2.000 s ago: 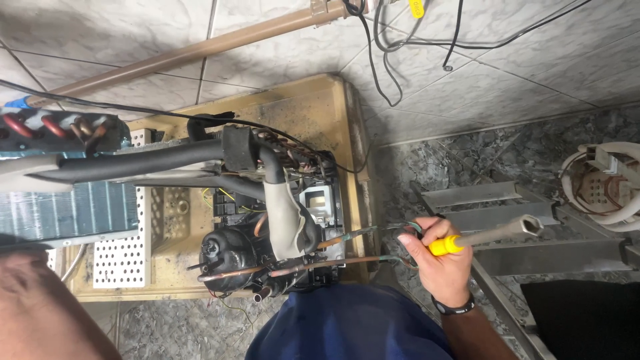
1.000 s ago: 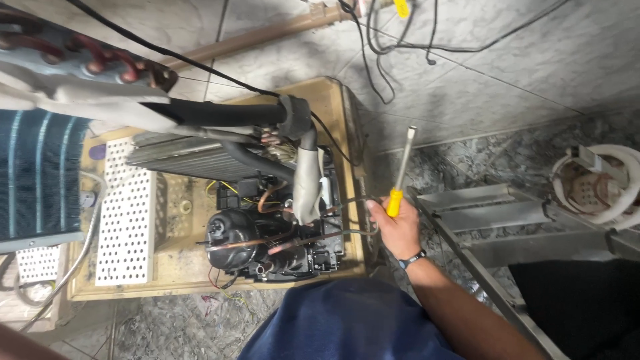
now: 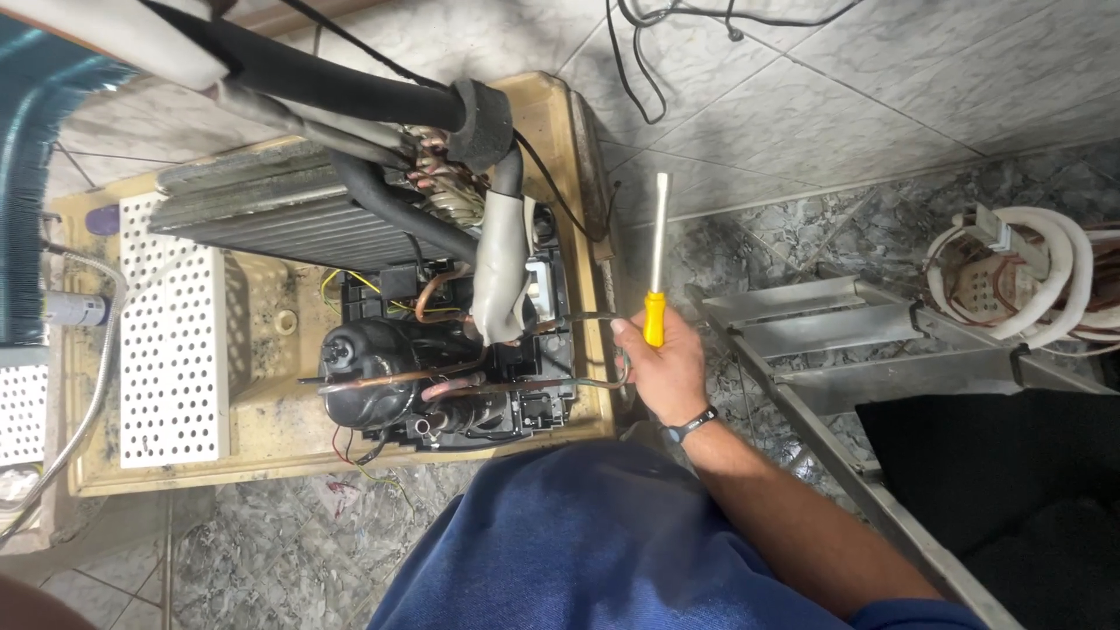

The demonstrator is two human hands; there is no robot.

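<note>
My right hand holds a nut driver with a yellow handle, its steel shaft pointing up toward the wall. The same hand's thumb and fingers are at the bend of a thin copper tube that juts out from the machine. Left of it sits a black compressor on a black plastic base, with copper tubes across it. A tube wrapped in white tape comes down beside it from a black foam-insulated pipe. Behind lies a finned coil. My left hand is out of frame; only blurred skin shows at the lower left corner.
The unit stands in a yellowed basin with a white perforated panel. A metal ladder with a black cloth lies to the right, near a coiled white hose. Another finned coil is at the upper left.
The nut driver has swung from pointing right to pointing up in my right hand. The finned coil in the basin, largely hidden two seconds ago, now shows. The view has shifted.
</note>
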